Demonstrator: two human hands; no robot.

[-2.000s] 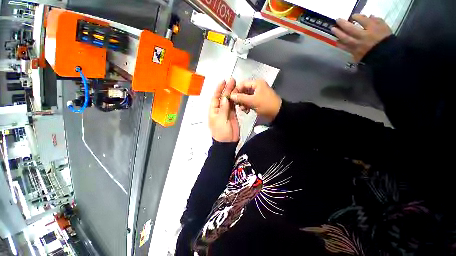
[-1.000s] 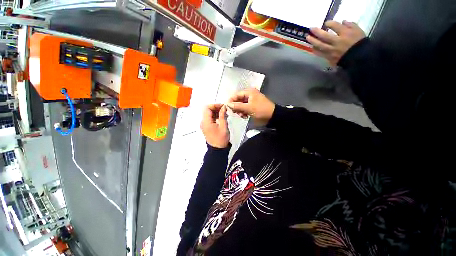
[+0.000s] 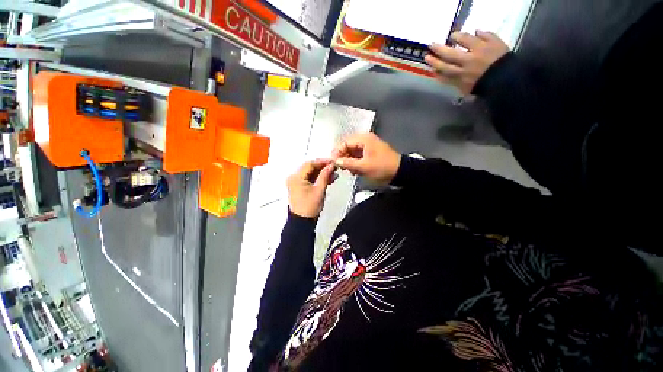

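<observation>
My left hand (image 3: pixel 307 190) and my right hand (image 3: pixel 368 158) meet fingertip to fingertip in front of my black printed shirt (image 3: pixel 407 283). Both hands are bare and pinched. A tiny part (image 3: pixel 335 166) seems to be held between the fingertips; it is mostly hidden and too small to make out. The hands are in the air over a white surface (image 3: pixel 272 174) beside the machine.
Orange gantry covers (image 3: pixel 190 138) and a cutting head with a blue hose (image 3: pixel 93 185) span the grey bed (image 3: pixel 142 254) at left. A red caution label (image 3: pixel 254 30) is above. Another person's hand (image 3: pixel 472 62) rests by a black buttoned device (image 3: pixel 407 49) at upper right.
My left hand's fingers, stretched upward at first, have bent into a pinch against my right fingertips. The view has shifted, so the machine and desk appear further left.
</observation>
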